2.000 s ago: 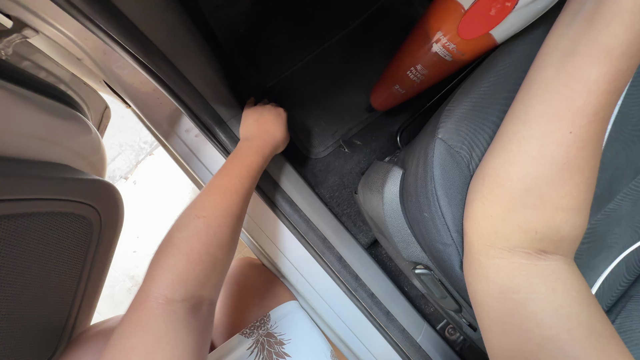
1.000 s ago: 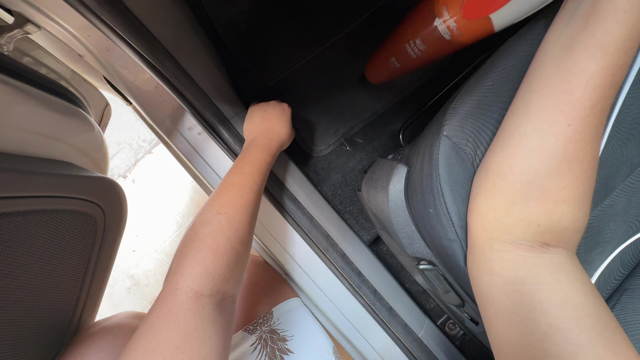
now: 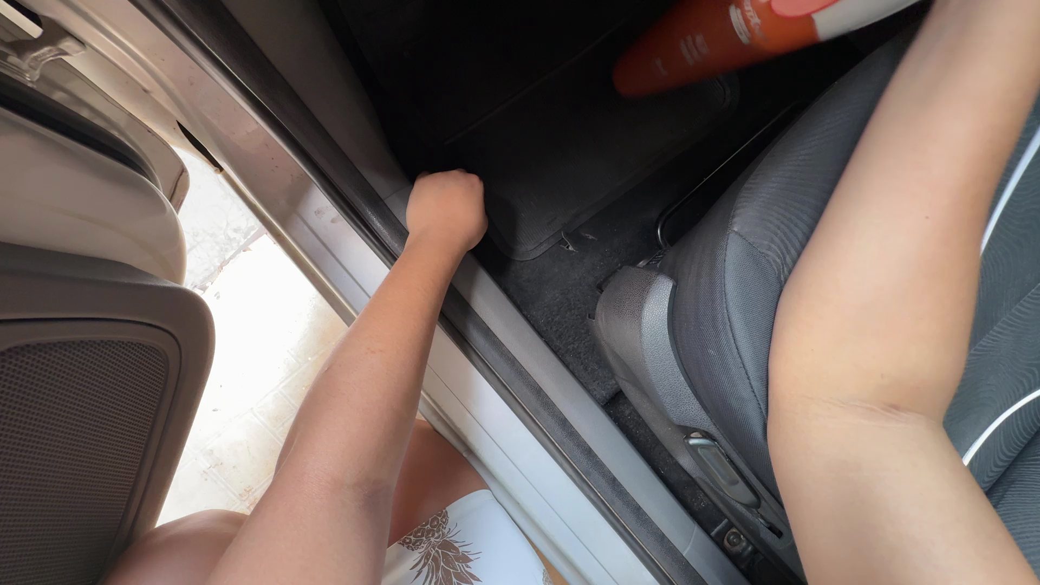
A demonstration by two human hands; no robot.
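My left hand [image 3: 447, 210] rests with curled fingers at the inner edge of the car's door sill [image 3: 520, 333], beside the black floor mat [image 3: 552, 187]; its fingertips are hidden, so I cannot tell whether it grips anything. My right arm reaches over the grey fabric car seat [image 3: 731, 236] toward the top right, and my right hand lies outside the view. An orange and white container [image 3: 715, 41] with a red patch and some writing hangs or lies over the footwell at the top; what holds it is not visible.
The opened car door with its speaker grille [image 3: 81, 422] stands on the left. Light paving [image 3: 252, 357] shows between door and sill. A seat adjustment lever [image 3: 719, 467] sits low on the seat's side. Small debris lies on the dark carpet [image 3: 561, 301].
The orange and white container has moved upward in the view and lies at a flatter angle. My left hand has stayed by the sill, and my right arm has hardly moved.
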